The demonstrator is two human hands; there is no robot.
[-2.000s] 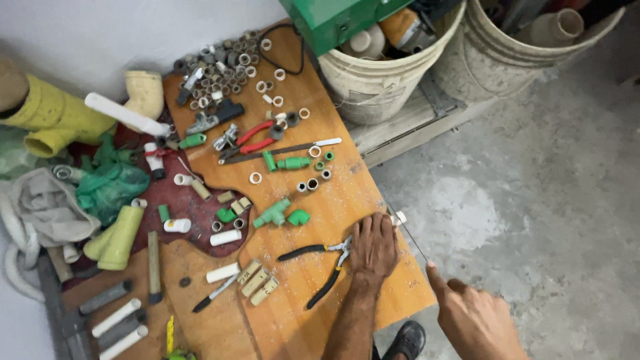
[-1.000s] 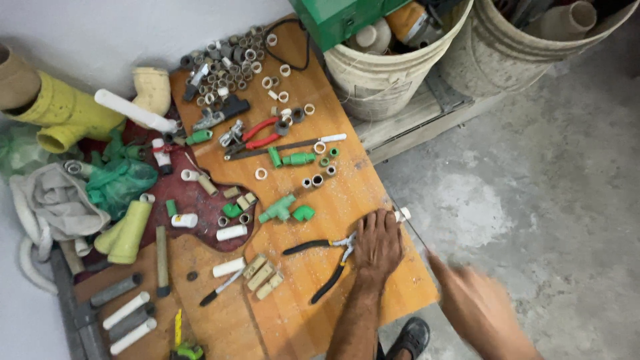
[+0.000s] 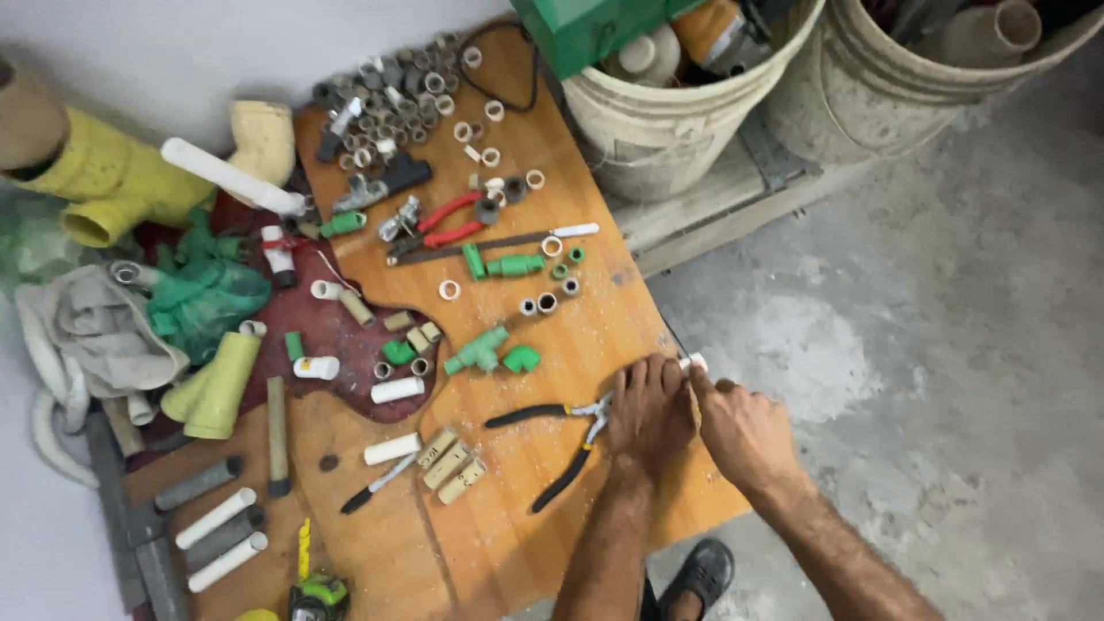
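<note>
My left hand [image 3: 651, 412] presses down near the right edge of the wooden board, over a white plastic pipe piece [image 3: 693, 362] whose end sticks out past the edge. Against that end, my right hand [image 3: 746, 431] is closed with its index finger pointing forward. A thin dark blade [image 3: 678, 339] shows just beyond the fingers; its handle is hidden by my right hand. Pliers with black and yellow handles [image 3: 569, 470] lie spread just left of my left hand, their jaws beside it.
Red-handled pliers [image 3: 453, 220], a green tee fitting [image 3: 479, 351], a marker [image 3: 379, 483] and a tape measure [image 3: 317, 597] lie on the wooden board [image 3: 535, 552]. Past its far right side stand two white buckets [image 3: 664, 129] and a green box [image 3: 595, 30].
My right hand has moved forward and up to the pipe end, from lower right of the board's edge. My left hand stays on the pipe piece.
</note>
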